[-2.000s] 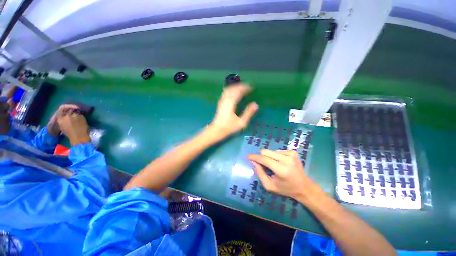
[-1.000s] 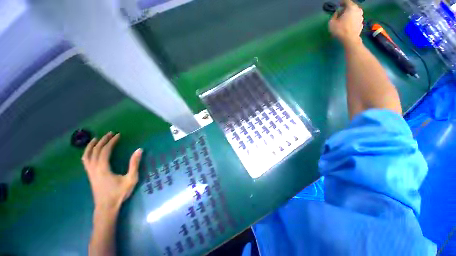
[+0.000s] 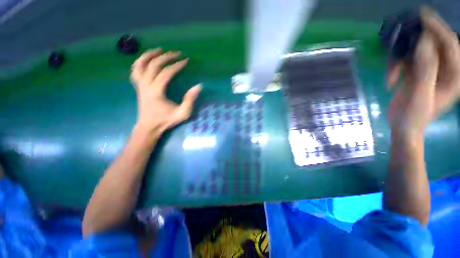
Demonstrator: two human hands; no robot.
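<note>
My left hand (image 3: 160,95) is empty, fingers spread, above the bench just right of a round black unit (image 3: 128,44). My right hand (image 3: 426,75) is at the far right, blurred, with a dark object that looks like a round black unit (image 3: 402,36) between thumb and fingers. It may be more than one unit; blur hides this. The working sheet of die-cuts (image 3: 212,158) lies flat between my hands, with rows of small dark marks. The brighter spare stack of die-cut sheets (image 3: 333,146) lies right of the post.
A pale post (image 3: 272,45) stands on a small plate (image 3: 241,83) beyond the sheets. Another round black unit (image 3: 56,59) sits at the far left on the bright green strip. A blue sleeve (image 3: 17,214) shows at the lower left edge.
The view has swung back left. My right hand has come back towards me from the far right with the dark object. My left hand stays spread near the round black unit.
</note>
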